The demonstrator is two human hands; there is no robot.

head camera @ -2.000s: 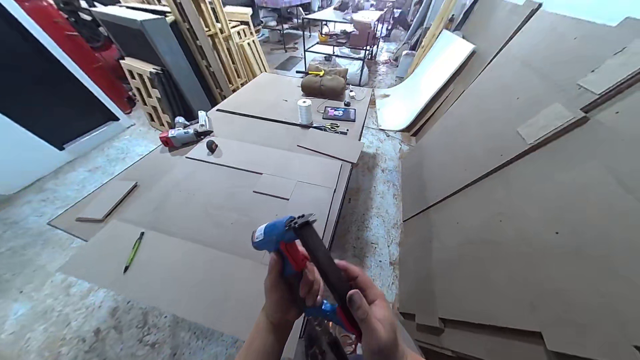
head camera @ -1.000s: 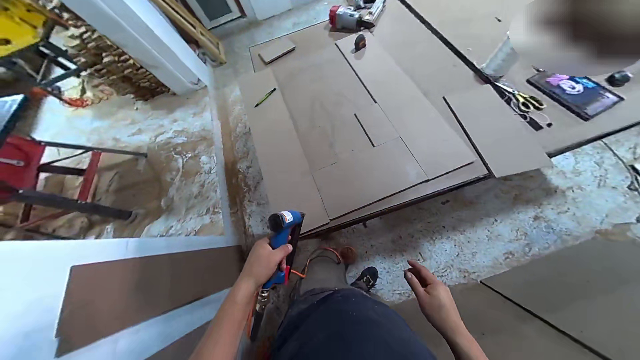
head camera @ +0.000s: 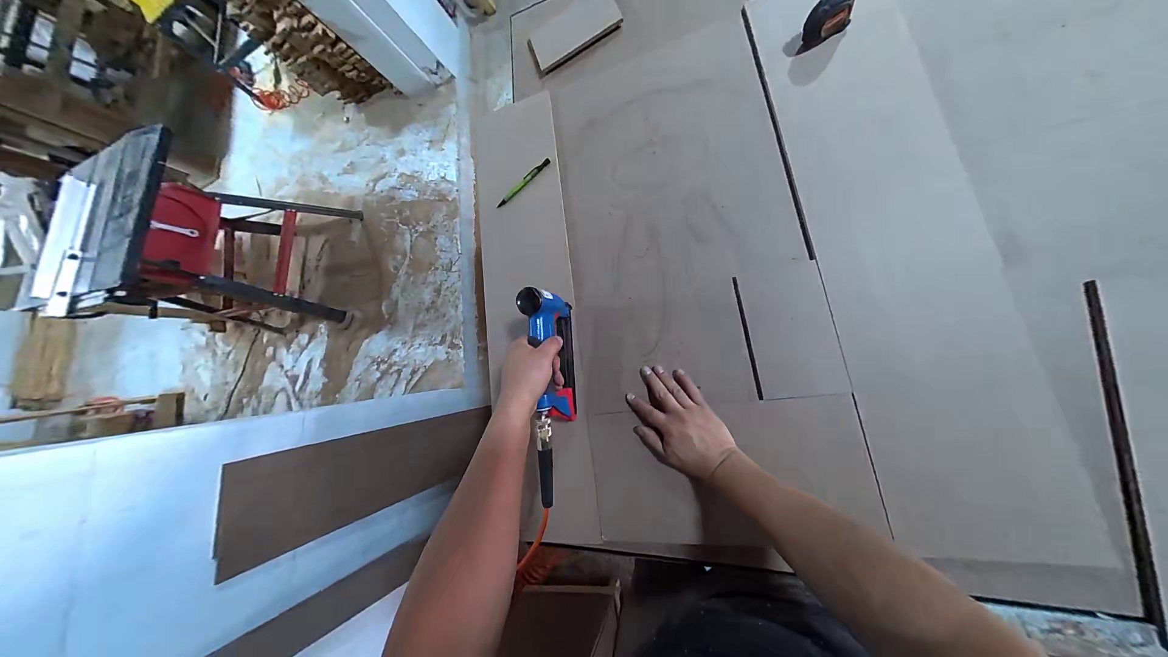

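Note:
My left hand (head camera: 531, 372) grips the handle of a blue pneumatic stapler or nailer (head camera: 547, 319), which lies on its side over a long strip of brown board (head camera: 516, 239) at the worktable's left edge. An orange air hose (head camera: 538, 534) runs from its fitting toward my body. My right hand (head camera: 683, 429) rests palm down, fingers spread, on a brown board piece (head camera: 785, 456) to the right of the tool; it holds nothing. A green pen or marker (head camera: 524, 182) lies on the strip beyond the tool.
A small board (head camera: 575, 32) lies at the far left of the sheets. A tape measure (head camera: 826, 23) stands at the far side. On the left is a red and black table saw (head camera: 187, 224) on legs. Brown strips (head camera: 347, 493) lie on a white surface at lower left.
The tool in my left hand has moved from near my body onto the board strip. My right hand, raised off the boards one second ago, now lies flat on them. The view has turned downward.

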